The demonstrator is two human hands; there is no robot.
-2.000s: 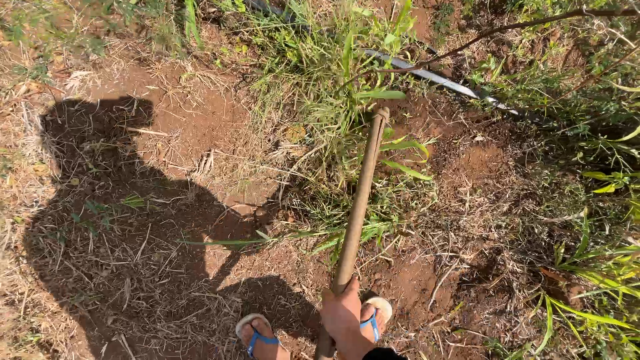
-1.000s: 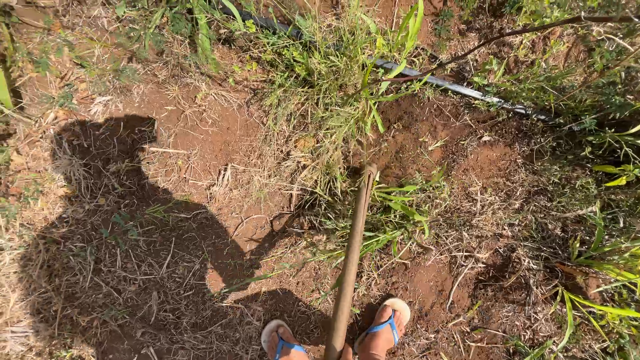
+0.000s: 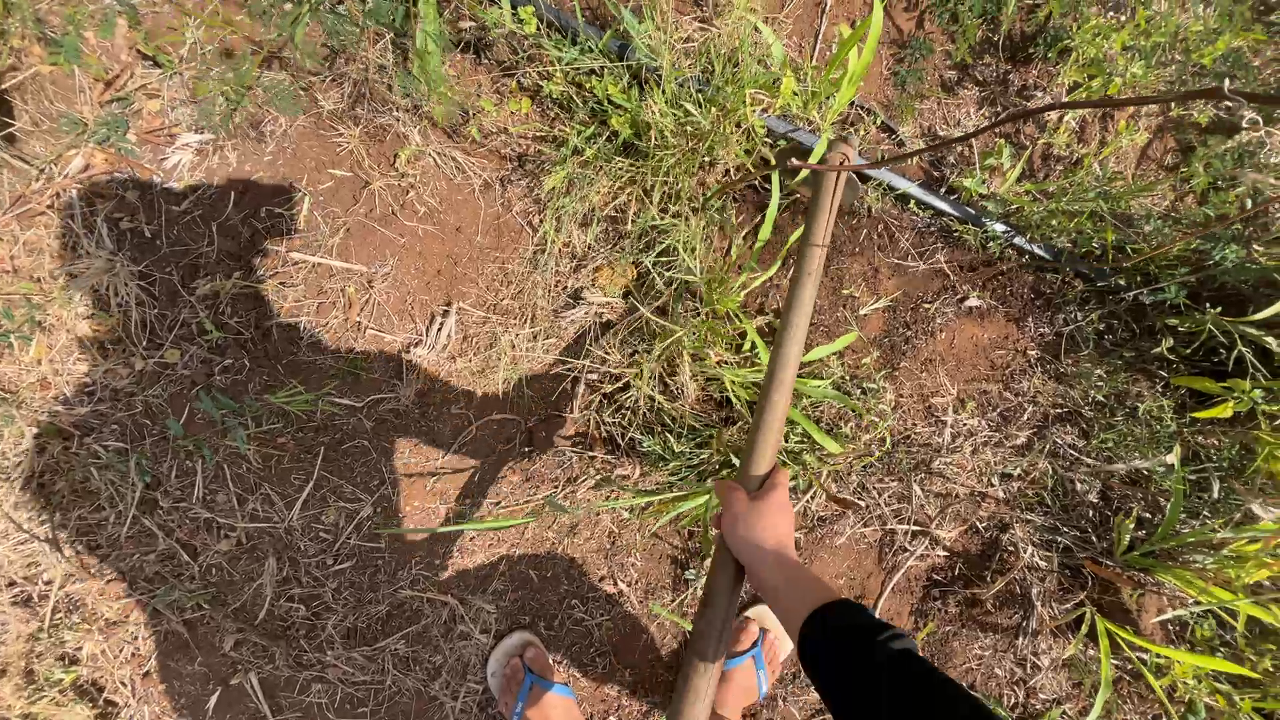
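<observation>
My right hand point(image 3: 757, 520), its arm in a black sleeve, is closed around a long wooden handle point(image 3: 790, 350) at the lower middle of the view. The handle runs up from the bottom edge, between my feet, to its far end near a black hose. A rounded metal blade point(image 3: 848, 188) shows partly at that far end, so the tool looks like a hoe. Green grass point(image 3: 690, 260) grows just left of the handle and under it. My left hand is out of the frame.
A black irrigation hose point(image 3: 940, 203) crosses the ground at the top. A thin dry branch point(image 3: 1040, 112) reaches in from the right, over the tool's head. My feet in blue-strapped flip-flops point(image 3: 530, 680) stand on red soil with dry straw. Leafy weeds point(image 3: 1200, 590) grow at right.
The tool's far end is now up by the hose; one second ago it was lower, among the grass. My right hand, out of sight then, shows again on the handle.
</observation>
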